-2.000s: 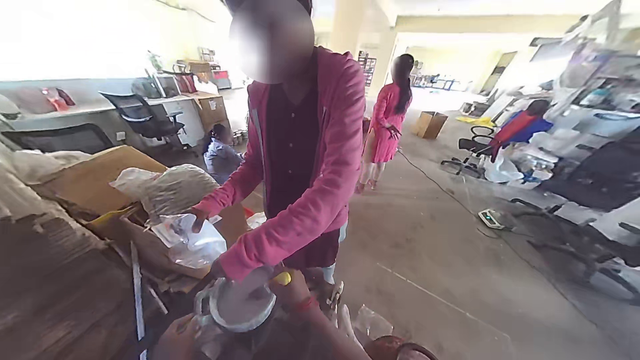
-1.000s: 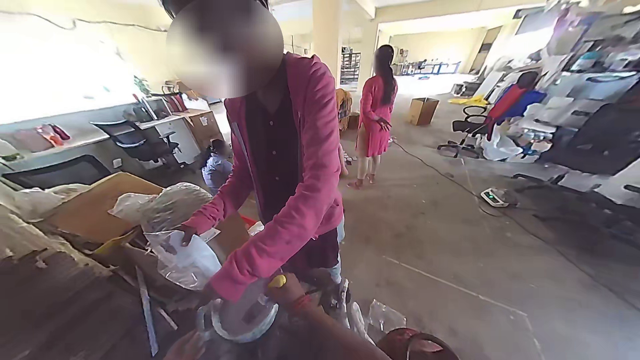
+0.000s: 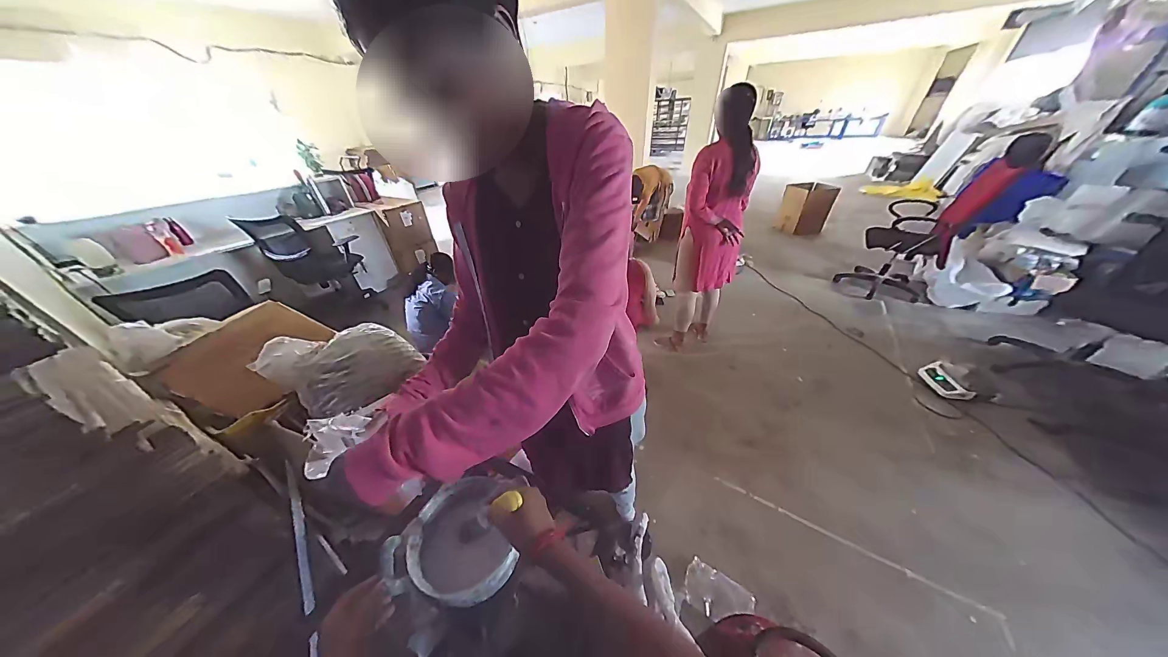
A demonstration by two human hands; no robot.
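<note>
A round pot [image 3: 461, 543] with a pale rim holds a greyish substance, low in the middle of the view. My right hand [image 3: 525, 525], with a red band at the wrist, is closed on a yellow-handled tool [image 3: 507, 501] whose lower part is over the pot's inside. My left hand [image 3: 356, 616] is blurred at the pot's left side, near its handle; its grip is unclear. A co-worker's pink sleeve [image 3: 411, 456] reaches across, just above the pot, toward a clear plastic bag [image 3: 333, 443].
A cardboard box [image 3: 242, 360] and a stuffed plastic sack [image 3: 365, 365] stand at the left. The co-worker stands close in front; other people are farther back. A cable [image 3: 821, 319] and a digital scale [image 3: 946, 380] lie on the floor at the right.
The co-worker's arm, over the pot's opening before, has moved off to the left, so the pot's inside shows. My right hand still holds the yellow handle.
</note>
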